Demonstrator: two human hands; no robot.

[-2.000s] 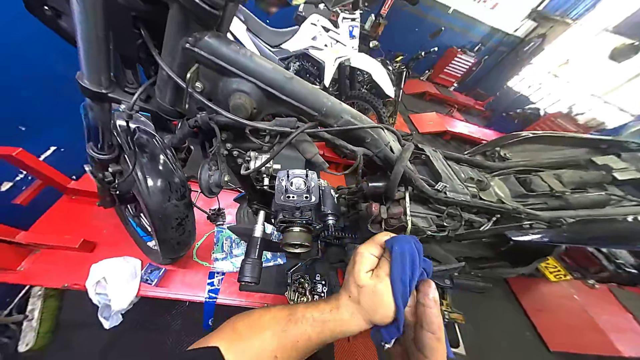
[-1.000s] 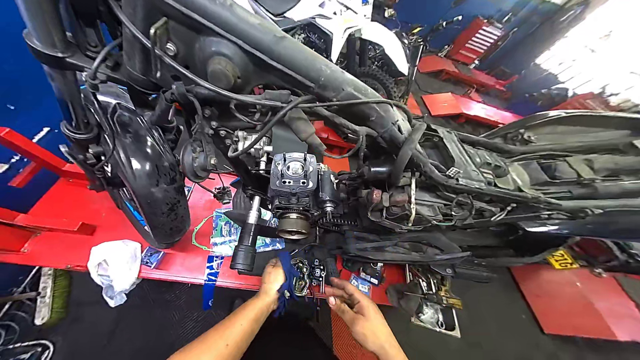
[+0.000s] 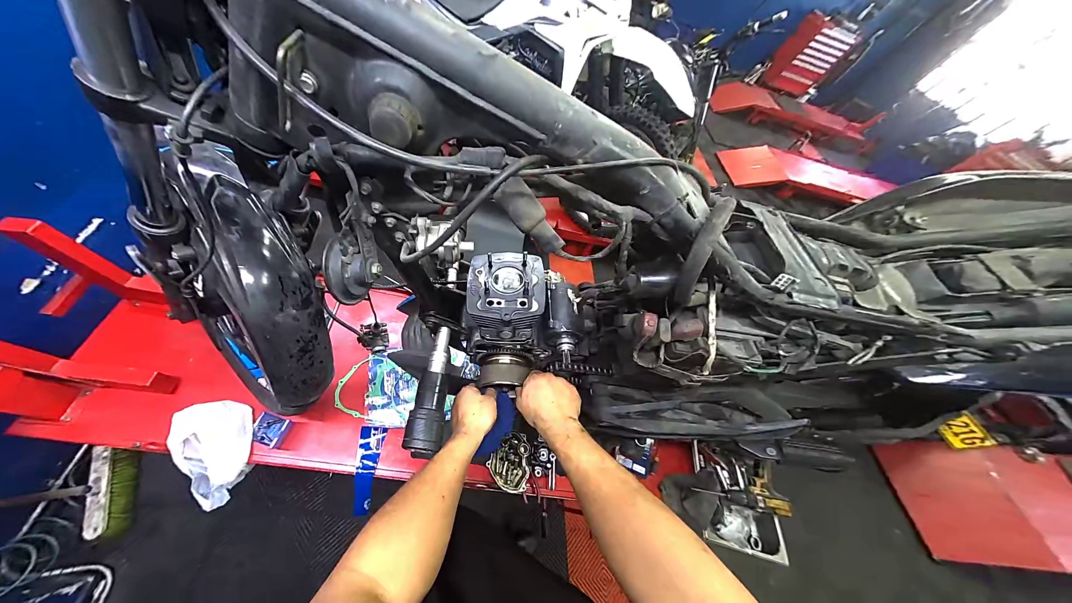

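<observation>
Both of my hands are at the lower side of a motorcycle engine. My left hand [image 3: 475, 412] is closed on a blue cloth [image 3: 500, 425], just below the round metal rotor [image 3: 504, 370]. On the rotor's right lower side is my right hand [image 3: 548, 400], fingers curled beside the cloth; whether it grips the cloth is hidden. Above the rotor is the finned engine cylinder [image 3: 506, 301], its piston top showing in the bore. The black footrest [image 3: 427, 410] with its bare metal shaft juts out left of my left hand. An engine side cover [image 3: 509, 463] lies below the cloth.
The front wheel [image 3: 268, 301] stands at left over the red lift platform [image 3: 159, 360]. A white plastic bag [image 3: 211, 444] and a green gasket [image 3: 342, 389] lie on the platform. A metal tray of parts [image 3: 775, 548] is at lower right. The motorcycle frame tube [image 3: 502, 84] crosses above.
Two seconds ago both hands held the cloth away from the engine, to its lower right. They have moved to the rotor, with the cloth now beneath it. The view has moved closer.
</observation>
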